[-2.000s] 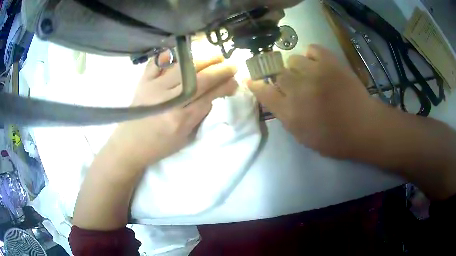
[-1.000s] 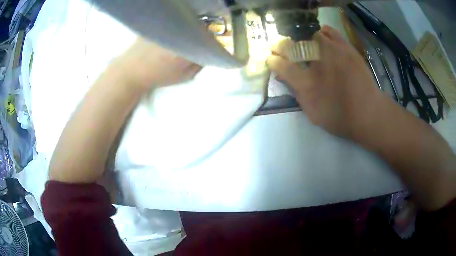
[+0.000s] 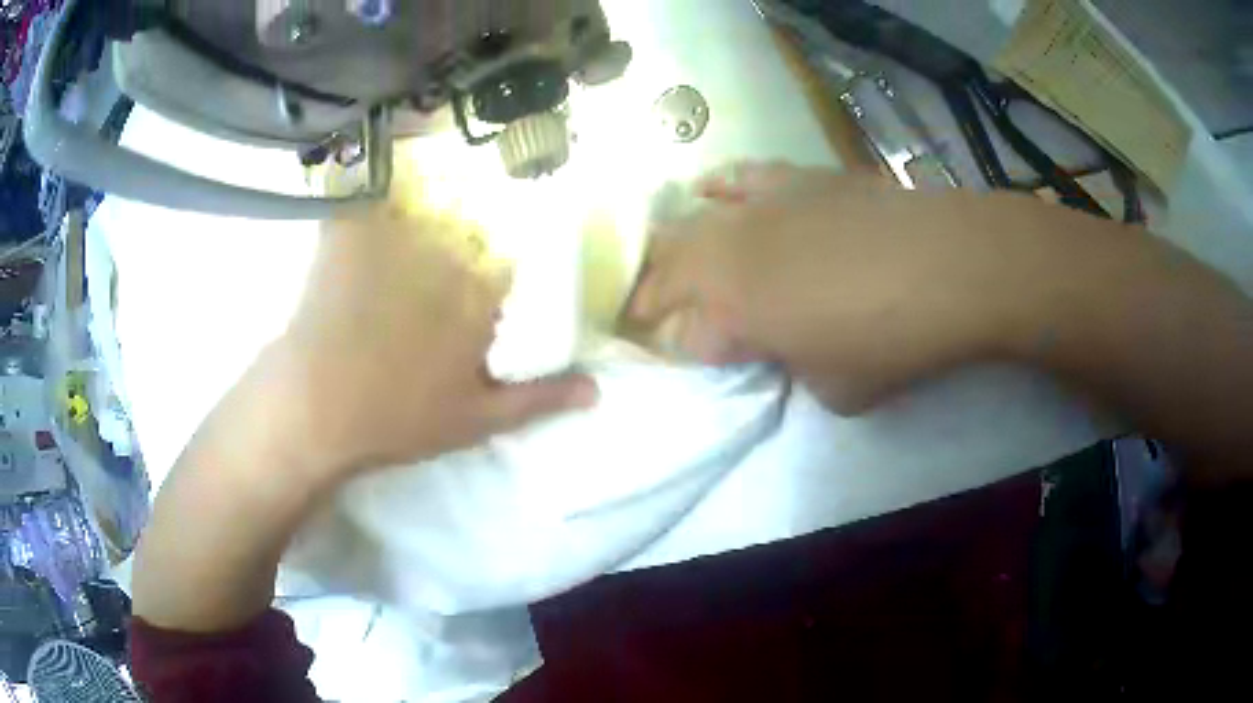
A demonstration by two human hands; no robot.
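Note:
The white fabric piece (image 3: 550, 494) lies in folds at the table's front edge and hangs over it. My left hand (image 3: 399, 343) lies on the cloth left of the needle area, thumb stretched to the right; its fingertips are lost in glare. My right hand (image 3: 770, 282) has its fingers curled at the cloth's upper right edge and pinches it. The sewing machine head (image 3: 344, 62) is above my left hand, with a ribbed cream knob (image 3: 533, 146) in front. The needle area is overexposed.
A round metal disc with holes (image 3: 680, 114) is on the machine bed. Black-handled shears (image 3: 983, 103), slim silver tools (image 3: 879, 124) and a brown strip lie at the upper right, beside a tan paper card (image 3: 1092, 83). A round fan-like grille (image 3: 76, 676) is at the lower left.
My right hand has moved away from the knob, down onto the cloth. My left hand has come out from behind the machine arm. The view has shifted, and the metal disc shows apart from the knob.

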